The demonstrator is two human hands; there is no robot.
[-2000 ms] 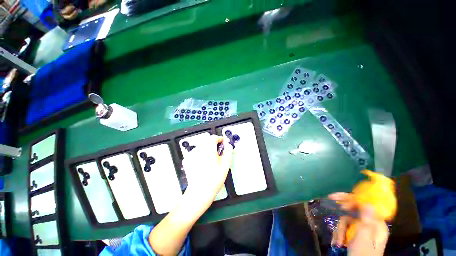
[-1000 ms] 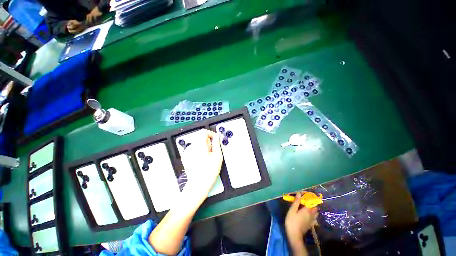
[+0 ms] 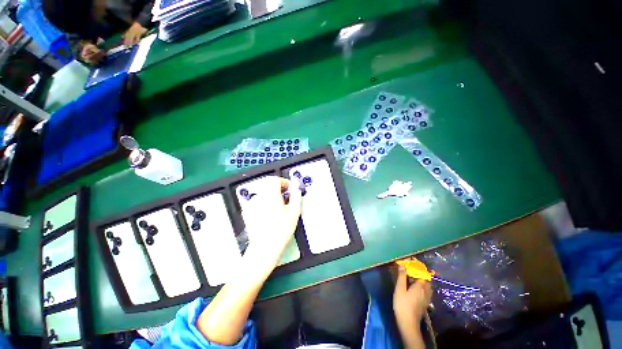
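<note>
A black foam tray (image 3: 349, 204) holds several pale phone back covers side by side, each with black camera circles. My left hand (image 3: 274, 221) lies over the fourth cover, fingers pinched near the camera circles of the rightmost cover (image 3: 327, 221). A bit of clear film strip (image 3: 243, 240) shows at the hand's left edge; the fingers hide most of what they hold. My right hand (image 3: 412, 300) is closed on a yellow-handled tool (image 3: 415, 268) with a thin shaft, beyond the bench's front edge.
Film strips with dark rings lie at the bench's middle (image 3: 267, 153) and right (image 3: 382, 133). A white scrap (image 3: 395, 189) lies nearby. A white bottle (image 3: 158, 165) stands open at left, beside another tray (image 3: 80, 255). A scrap-filled box (image 3: 535, 272) is below right. A person's hands show top left.
My right hand has moved from the far right to the left with the yellow tool, over the box's left edge. My left hand has stayed near the rightmost cover's camera circles. The view has shifted slightly.
</note>
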